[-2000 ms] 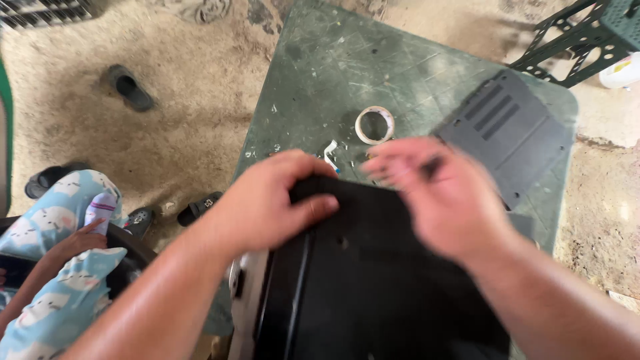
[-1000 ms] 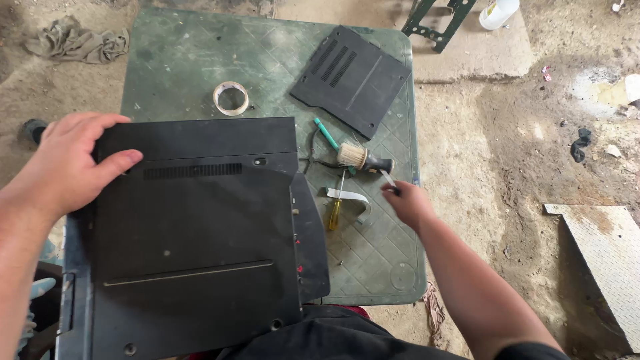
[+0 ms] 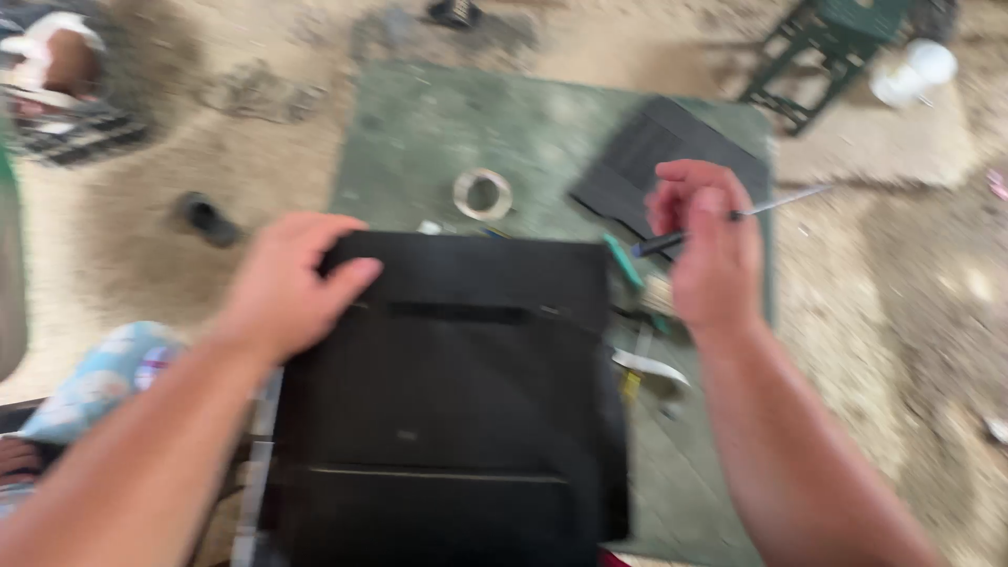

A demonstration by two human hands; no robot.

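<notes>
My left hand grips the far left corner of a black laptop, held with its underside up. Above the table's right part, my right hand holds a slim screwdriver; its dark handle points left and its thin metal shaft points right. Behind that hand lies a black laptop bottom cover with slots. Beside the laptop's right edge are a teal tool handle, a brush partly hidden by my hand, a white strip and a yellow screwdriver handle. The view is blurred.
A roll of tape lies on the green table beyond the laptop. A green stool and a white container stand at the back right. At the lower left, a seated person's patterned clothing shows near a dark sandal.
One second ago my right hand was over the table's right edge beside the brush; now it is raised farther forward, with the screwdriver across it. My left hand stays on the laptop's corner. The view has shifted.
</notes>
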